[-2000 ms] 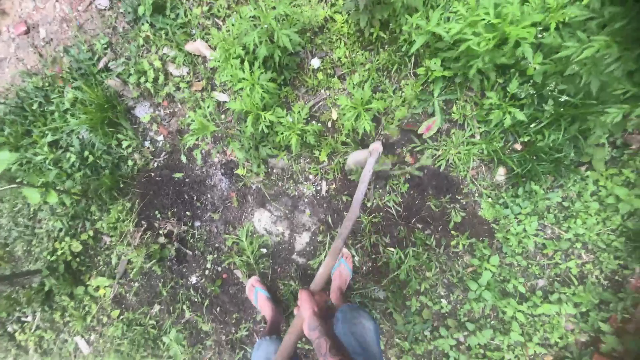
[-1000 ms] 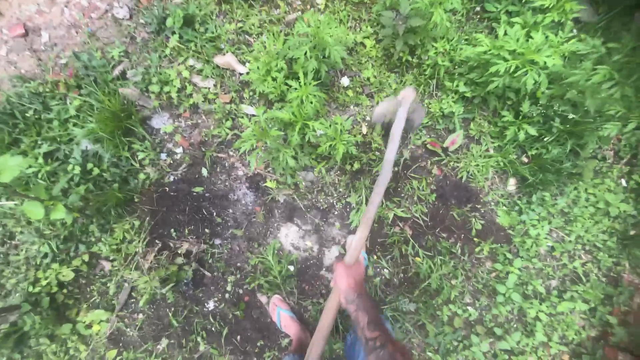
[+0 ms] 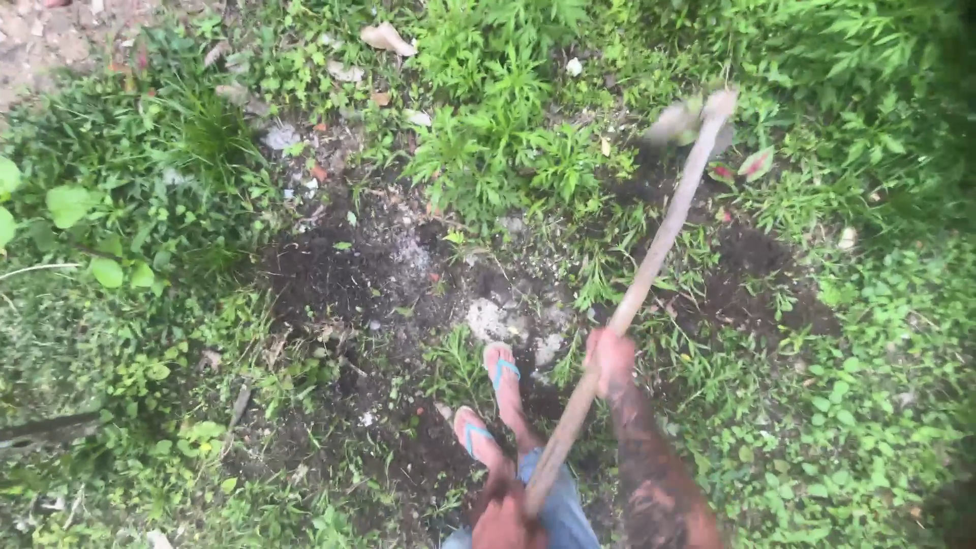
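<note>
A hoe with a long wooden handle (image 3: 656, 263) slants from the bottom middle up to the right. My right hand (image 3: 612, 358) is closed around the handle's middle. Lower down, my left hand (image 3: 509, 524) grips the handle near its bottom end, partly cut off by the frame edge. The hoe's head (image 3: 677, 122), blurred, is at the far end over green weeds and dark soil. My feet in flip-flops with blue straps (image 3: 505, 369) stand on the ground left of the handle.
Bare dark soil (image 3: 328, 278) with pale rubble (image 3: 488, 319) lies ahead of my feet. Leafy weeds (image 3: 496, 114) grow around it. A stick (image 3: 49, 428) lies at the left edge, and stony ground (image 3: 46, 46) is at the top left.
The hoe's head has moved farther up and to the right, away from my feet. My left hand now shows on the lower handle. My feet show closer together than two seconds ago.
</note>
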